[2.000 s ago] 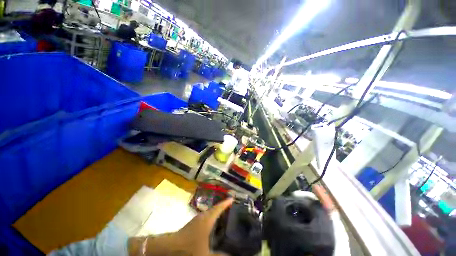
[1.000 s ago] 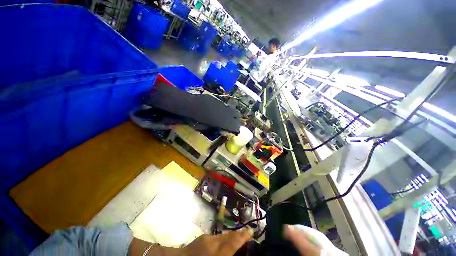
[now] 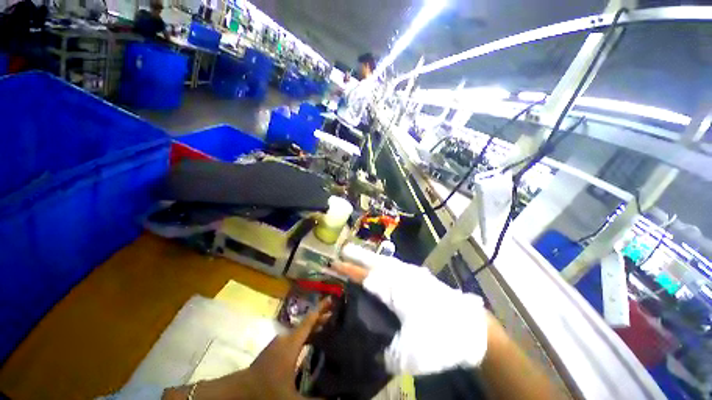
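A black cube socket (image 3: 355, 336) is at the lower middle, above the test fixture, blurred. My left hand (image 3: 285, 359), bare with a bracelet, is at its left side with fingers against it. My right hand (image 3: 425, 312), in a white glove, lies over its right and far side, fingertips near the tester. My right hand hides part of the block. The dark test fixture (image 3: 300, 306) shows only partly behind my left hand, with a red-handled tool (image 3: 320, 287) on it.
Pale sheets (image 3: 183, 340) lie on the orange-brown bench (image 3: 101, 320). Blue crates (image 3: 70, 187) stand left. Beige testers (image 3: 254, 244) carry a black panel (image 3: 246, 185) and pale cylinder (image 3: 333, 220). The conveyor (image 3: 402, 195) and white frame are right. A person (image 3: 357, 101) stands far ahead.
The black block is now between both hands over the fixture. My gloved hand has moved up and left from the bottom edge and reaches across. The camera view has shifted.
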